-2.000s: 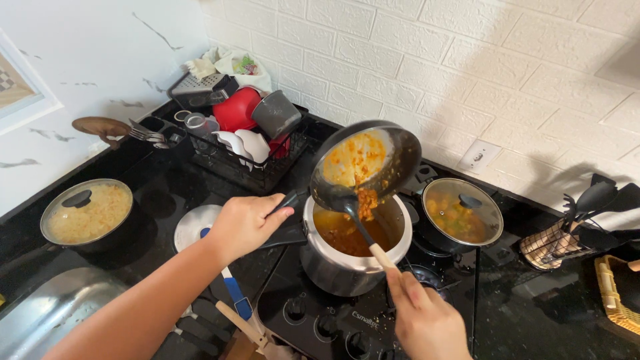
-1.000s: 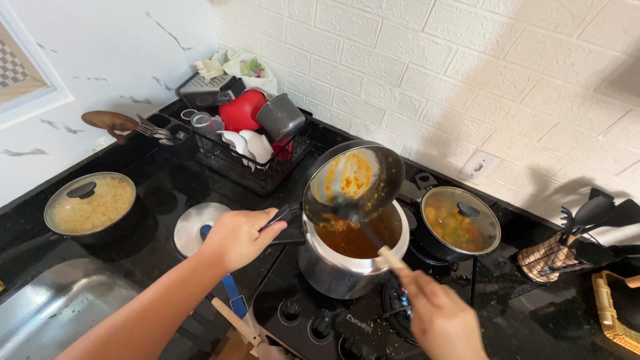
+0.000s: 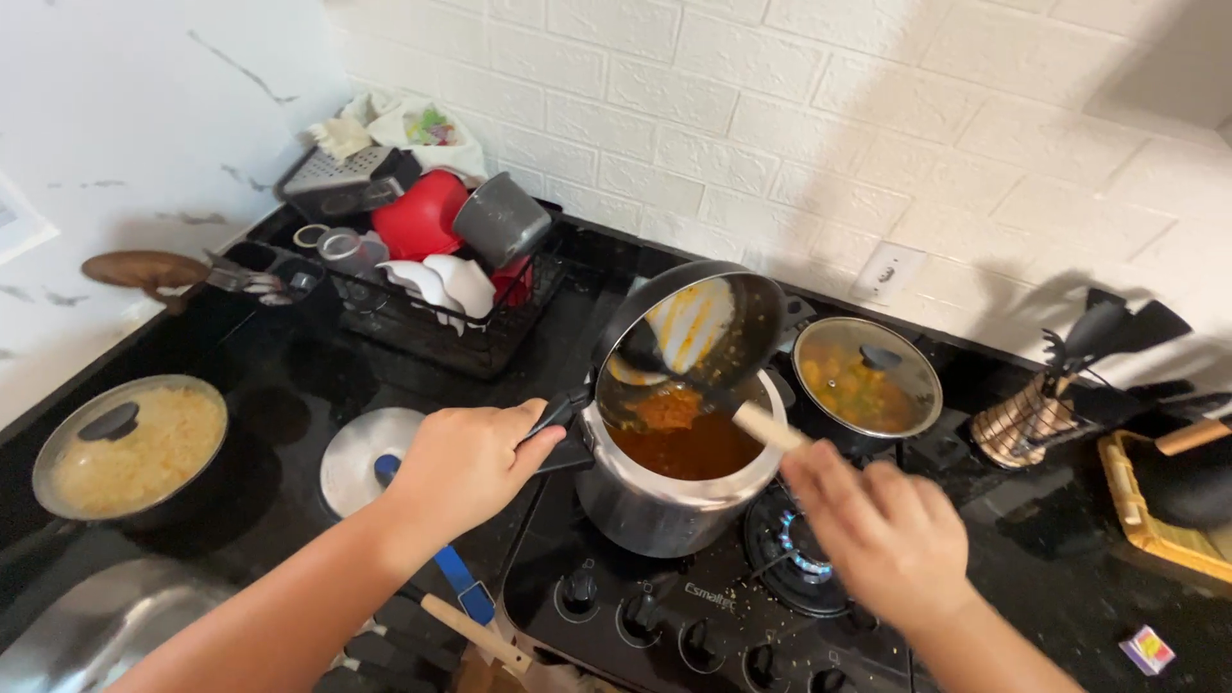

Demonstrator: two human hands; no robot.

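My left hand point(image 3: 481, 462) grips the black handle of a dark frying pan point(image 3: 760, 318), which is tilted over an open pressure cooker pot point(image 3: 664, 515). Orange sauce streaks the pan's inner surface. In my right hand point(image 3: 881, 529) is the light wooden handle of a utensil point(image 3: 765, 423), its dark head inside the tilted pan. A reddish-brown stew point(image 3: 688, 452) fills part of the pot, with a thicker clump near the pan's lower rim. The pot's metal lid point(image 3: 356, 457) with a blue knob lies left of my left hand.
A lit burner point(image 3: 804, 549) is right of the pot. Lidded pans hold vegetables point(image 3: 857, 385) at the right rear and pale food point(image 3: 140, 448) at the left. A dish rack point(image 3: 481, 351), a utensil holder point(image 3: 1020, 423) and a woven tray point(image 3: 1136, 510) stand on the black counter.
The frying pan's interior shows less of the food seen two seconds ago, and more bare surface. Both hands keep their holds on the pan and utensil.
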